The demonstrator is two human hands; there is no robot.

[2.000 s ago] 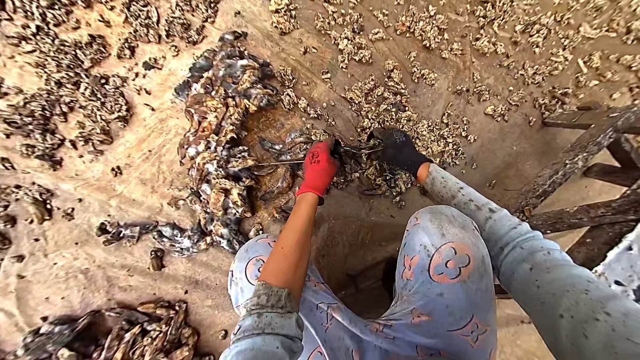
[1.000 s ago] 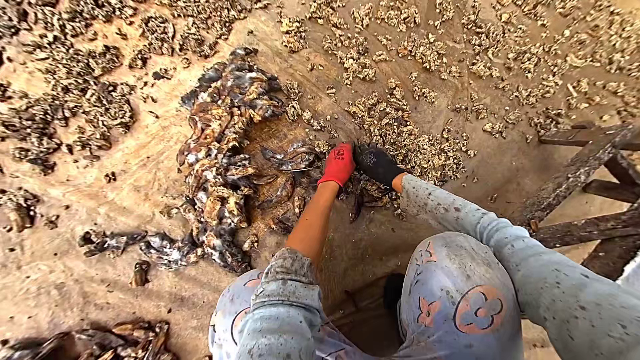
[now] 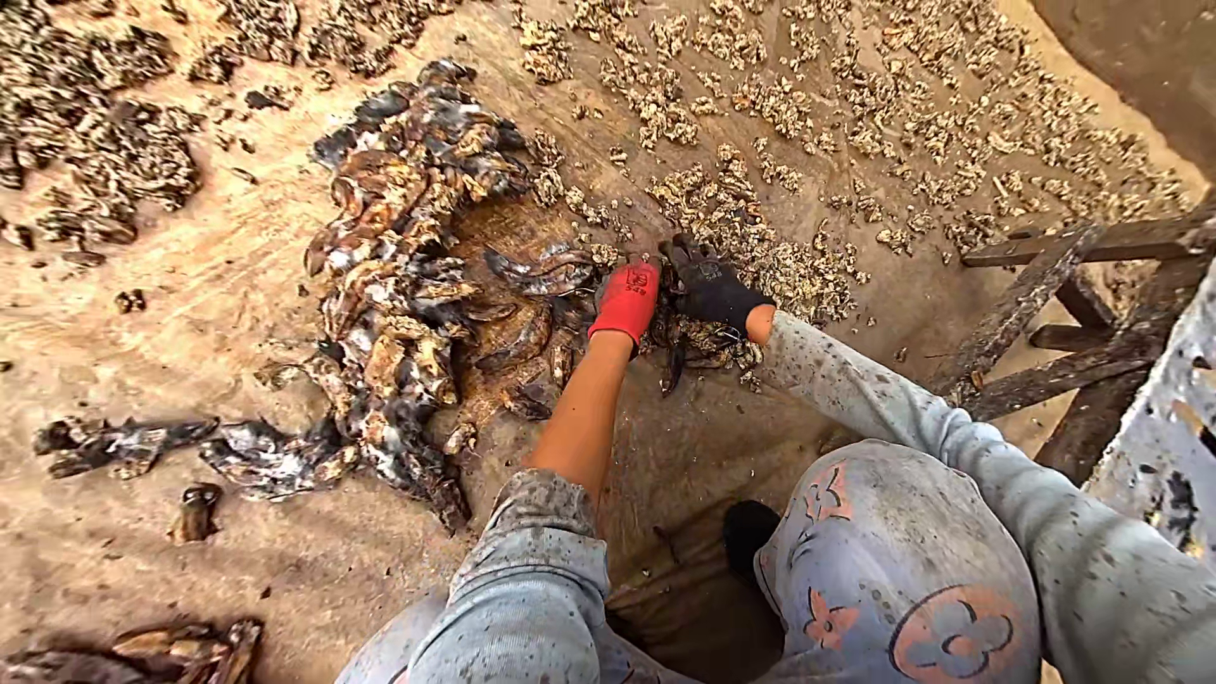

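Note:
My left hand [image 3: 628, 296], in a red glove with a dark fingertip area, is bent over dark elongated pieces that look like dried shellfish or pods. Close beside it on the right, my right hand [image 3: 710, 283] in a black glove reaches to the same spot. What the fingers grip is hidden. Dark curved pieces [image 3: 540, 272] lie on a brown board [image 3: 494, 228] just left of the red glove. Farther left runs a long heap of dark and brown pieces [image 3: 385, 256]. Small pale crumbly bits [image 3: 731, 218] lie heaped beyond and right of the black glove.
A rough wooden frame [image 3: 1035, 313] stands at the right. Dark crumbly clumps [image 3: 114, 142] cover the upper left of the brown ground sheet [image 3: 228, 313], and pale clumps [image 3: 912, 114] the upper right. More dark pieces [image 3: 180, 651] lie at the lower left. My knees are at the bottom.
My two hands were apart two seconds ago, with strands between them, and came together by one second ago. They are still close together now.

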